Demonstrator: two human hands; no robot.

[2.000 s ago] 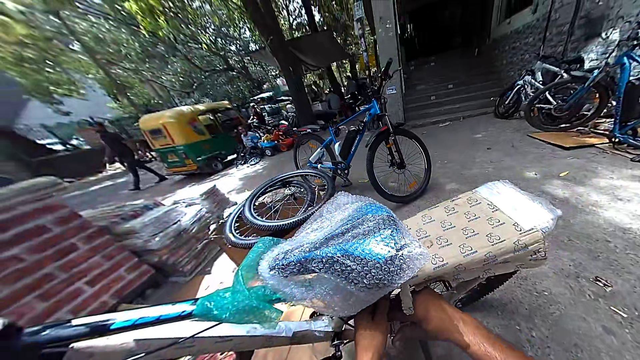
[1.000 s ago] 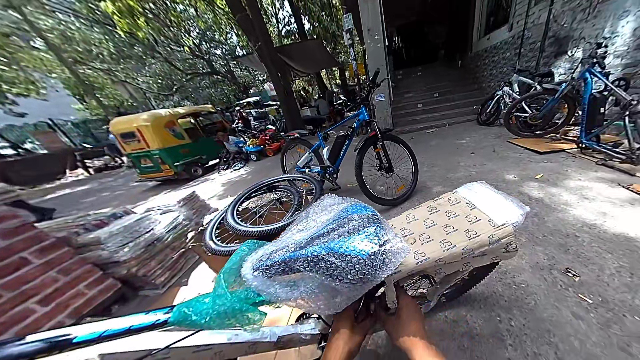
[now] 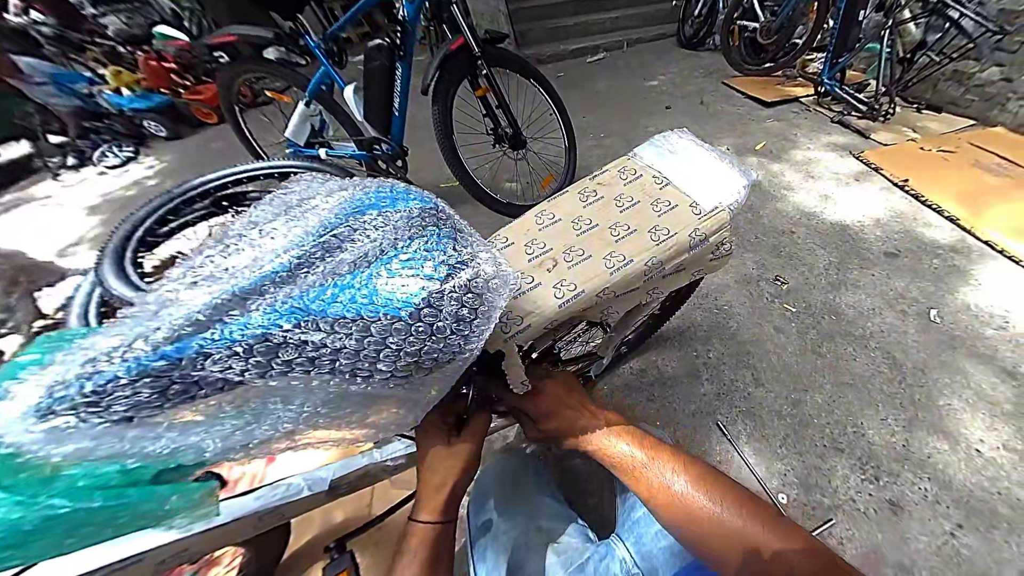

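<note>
A bicycle saddle in bubble wrap (image 3: 320,296) fills the left middle, blue and black showing through the wrap. Behind it a printed cardboard cover (image 3: 608,232) lies over a spoked rear wheel (image 3: 584,340). Both my hands are low in the centre, under the saddle's right end and beside the torn cardboard edge. My left hand (image 3: 452,440) has its fingertips at dark parts there, and my right hand (image 3: 552,404) reaches in from the right with bent fingers. Shadow and cardboard hide what the fingertips touch. Green netting-like wrap (image 3: 96,496) is at the lower left.
A blue bicycle (image 3: 392,88) stands behind, with loose bicycle wheels (image 3: 120,256) left of it. Flat cardboard (image 3: 960,180) and more bicycles (image 3: 840,64) are at the right. A thin metal rod (image 3: 752,468) lies on the ground. Toy vehicles (image 3: 152,96) stand at the back left.
The view has tilted down and come closer to the wrapped saddle. Both hands stay near the torn cardboard edge; my right hand now reaches in with its forearm slanting from the lower right.
</note>
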